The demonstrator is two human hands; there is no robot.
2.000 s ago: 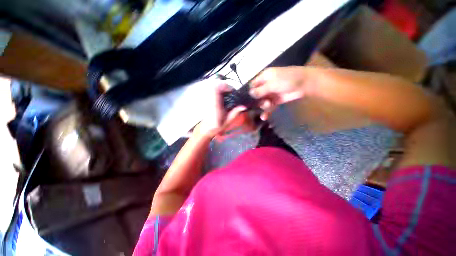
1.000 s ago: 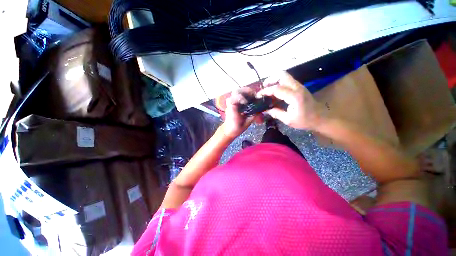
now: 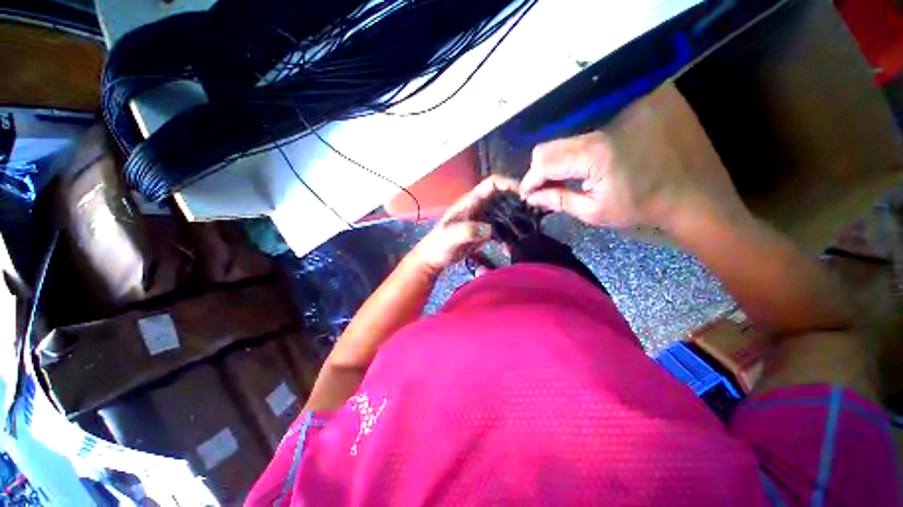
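A small dark coiled cable (image 3: 512, 216) is held between my two hands, close to my body and just off the table's front edge. My left hand (image 3: 465, 230) grips the coil from the left side. My right hand (image 3: 584, 180) is at the coil's upper right, with thumb and fingertips pinched together at its edge. Whether a tie is in the fingertips is too small to tell. The black cable pile (image 3: 267, 84) lies along the white table (image 3: 396, 149), looped over at its left end, with a few loose strands hanging toward the front edge.
An open brown carton (image 3: 812, 119) stands at the right, below the table. Wrapped brown parcels (image 3: 178, 337) with white labels are stacked at the left. Crinkled clear plastic (image 3: 342, 272) lies beside them. An orange-red stool (image 3: 432, 188) shows under the table edge. A blue crate (image 3: 696, 370) is at lower right.
The view has tilted and shifted. The coil is now nearer my body and more bunched. My right hand has moved to its upper right edge, and the cable's loose end no longer sticks up.
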